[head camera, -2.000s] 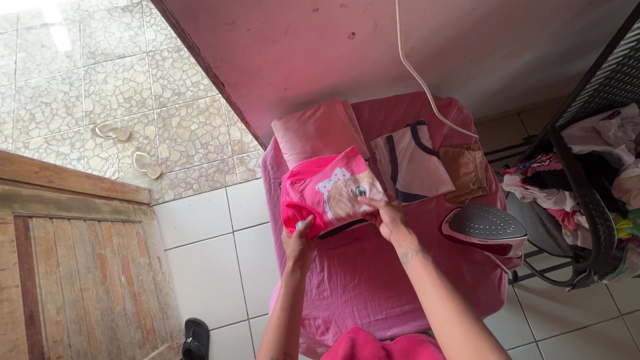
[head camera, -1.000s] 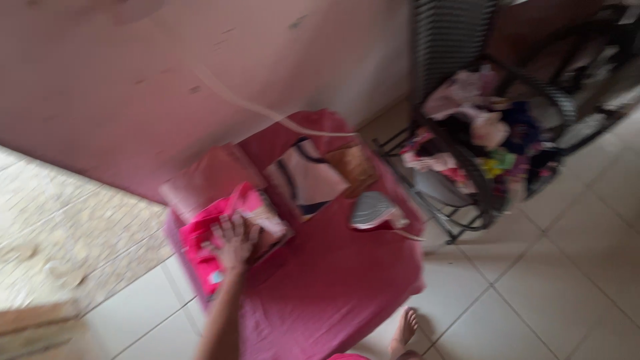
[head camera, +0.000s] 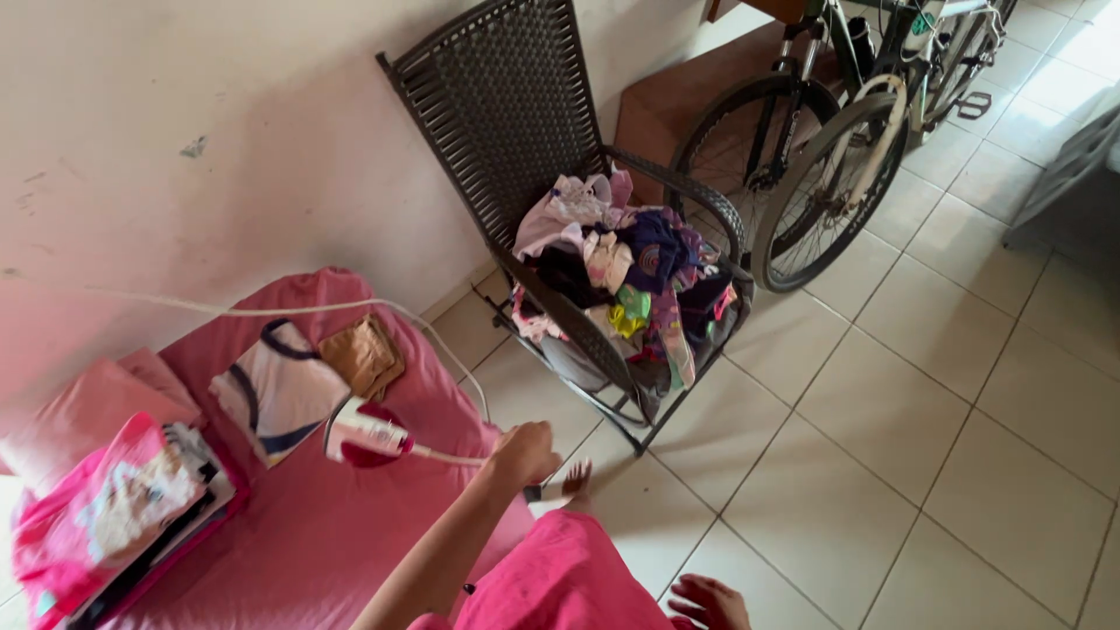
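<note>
My left hand (head camera: 527, 451), its fingers curled, is at the right edge of a pink cloth-covered surface (head camera: 306, 542). A pale power cord (head camera: 446, 457) runs from a white and dark-pink clothes iron (head camera: 367, 435) to beside my wrist; whether my fingers grip the cord is unclear. Low in view, my right hand (head camera: 710, 602) has its fingers apart and nothing visible in it. A bright pink printed garment (head camera: 122, 507) tops a folded stack at the left. Behind the iron lie a folded white garment with dark trim (head camera: 280, 385) and a folded brown cloth (head camera: 363, 354).
A dark woven armchair (head camera: 499, 114) holds a heap of mixed clothes (head camera: 630, 262), right of the surface. Bicycles (head camera: 831, 166) stand beyond it on the tiled floor (head camera: 814, 472). Folded pink fabric (head camera: 105, 407) lies near the wall. A bare foot (head camera: 577, 479) shows below the chair.
Both hands held the bright pink garment two seconds ago; one hand lay flat on it a second ago. Now it rests on the stack, with both hands away. The view has swung right.
</note>
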